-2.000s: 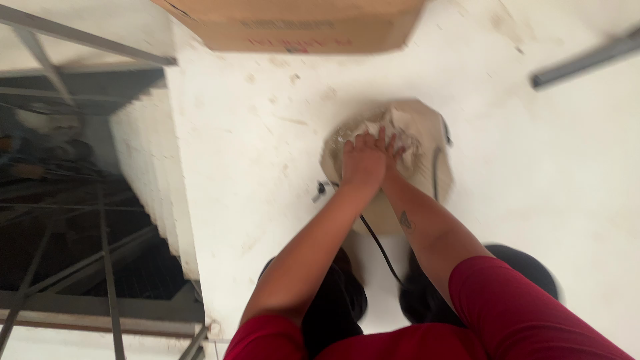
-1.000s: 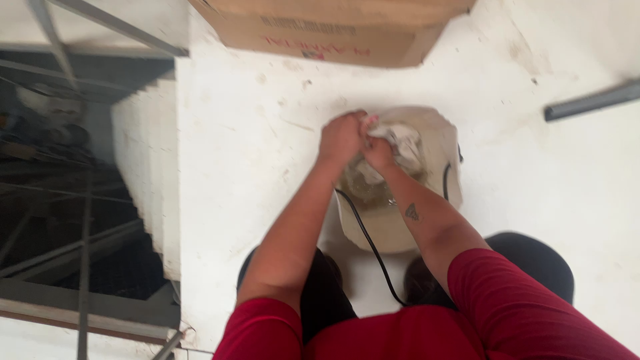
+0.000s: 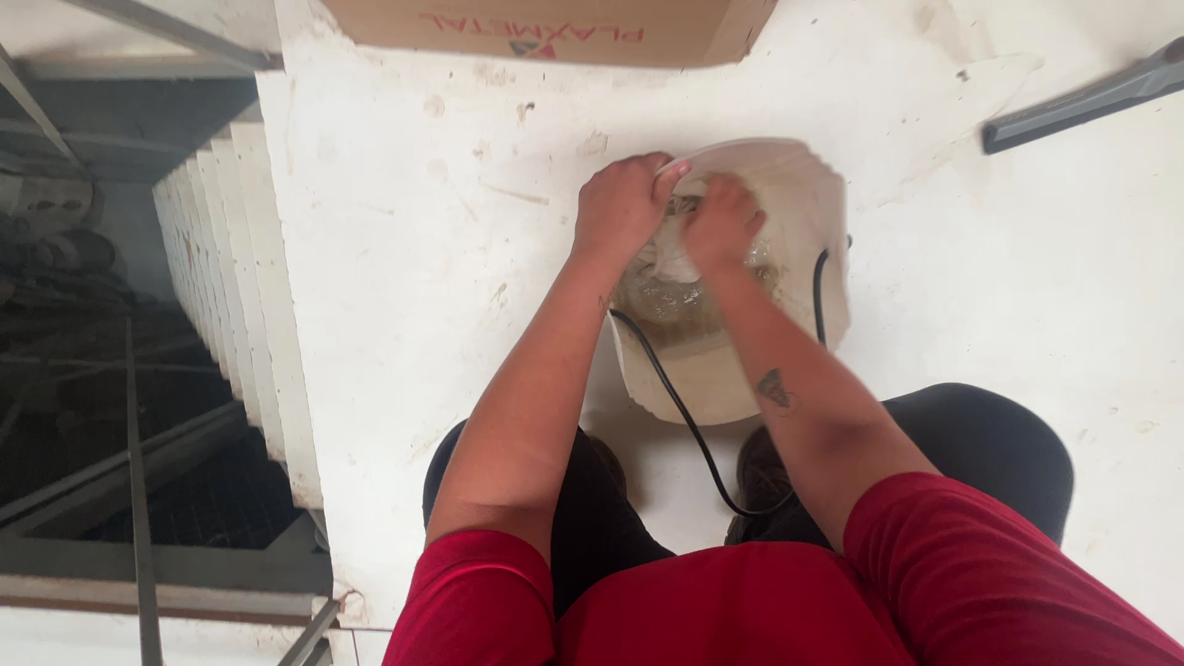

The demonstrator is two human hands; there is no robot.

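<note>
Between my feet on the white floor stands a cream plastic bucket or cut container (image 3: 805,185) with an uneven rim. Murky water (image 3: 661,305) lies inside it. My left hand (image 3: 629,199) grips the rim at the far left, thumb over the edge. My right hand (image 3: 726,222) is inside, blurred, beside a wet pale cloth (image 3: 673,250) in the water; whether its fingers hold the cloth cannot be told. A black cord (image 3: 675,398), looped like a handle, runs from the container's left side down toward my shoes and up to its right side.
A cardboard box (image 3: 573,37) with printing stands beyond the container. A grey metal bar (image 3: 1082,106) lies at the upper right. On the left the floor edge drops off beside an opening with metal bars (image 3: 139,462) and corrugated pale panels (image 3: 236,277). My knees flank the container.
My hands, together at the cloth before, are now apart: the left is on the rim, the right lower inside the container. The cloth sits lower in the water.
</note>
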